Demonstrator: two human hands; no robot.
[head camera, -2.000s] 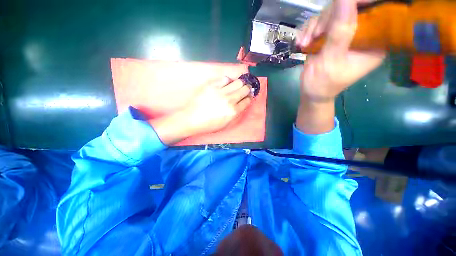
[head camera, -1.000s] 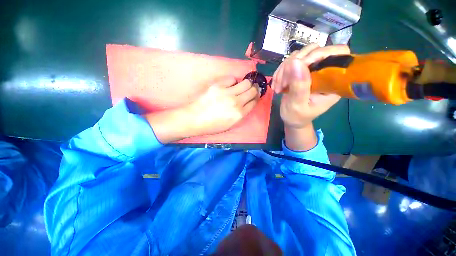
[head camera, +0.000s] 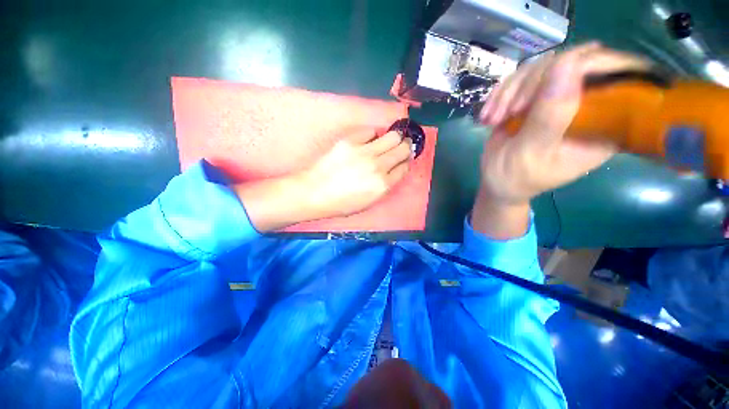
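Observation:
My left hand (head camera: 356, 172) holds a small round black part (head camera: 408, 136) in its fingertips, low over the right side of the salmon-red mat (head camera: 240, 120). My right hand (head camera: 537, 128) is wrapped around the front of an orange electric screwdriver (head camera: 631, 116), which points left and is blurred. The right hand is in front of the screw feeder (head camera: 476, 68), to the right of the part and apart from it. The driver's bit is not clearly visible. The back of the driver is cut off by the right edge.
A grey-white screw feeder body stands beyond the mat's right corner on the green bench (head camera: 104, 96). Another small black part (head camera: 680, 25) stands at the far right. A black cable (head camera: 591, 305) runs across the lap to the right. A blue sleeve (head camera: 36, 295) shows at left.
My right hand and the screwdriver have moved right and a little up, away from the round part. My left hand stays nearly where it was, holding the part.

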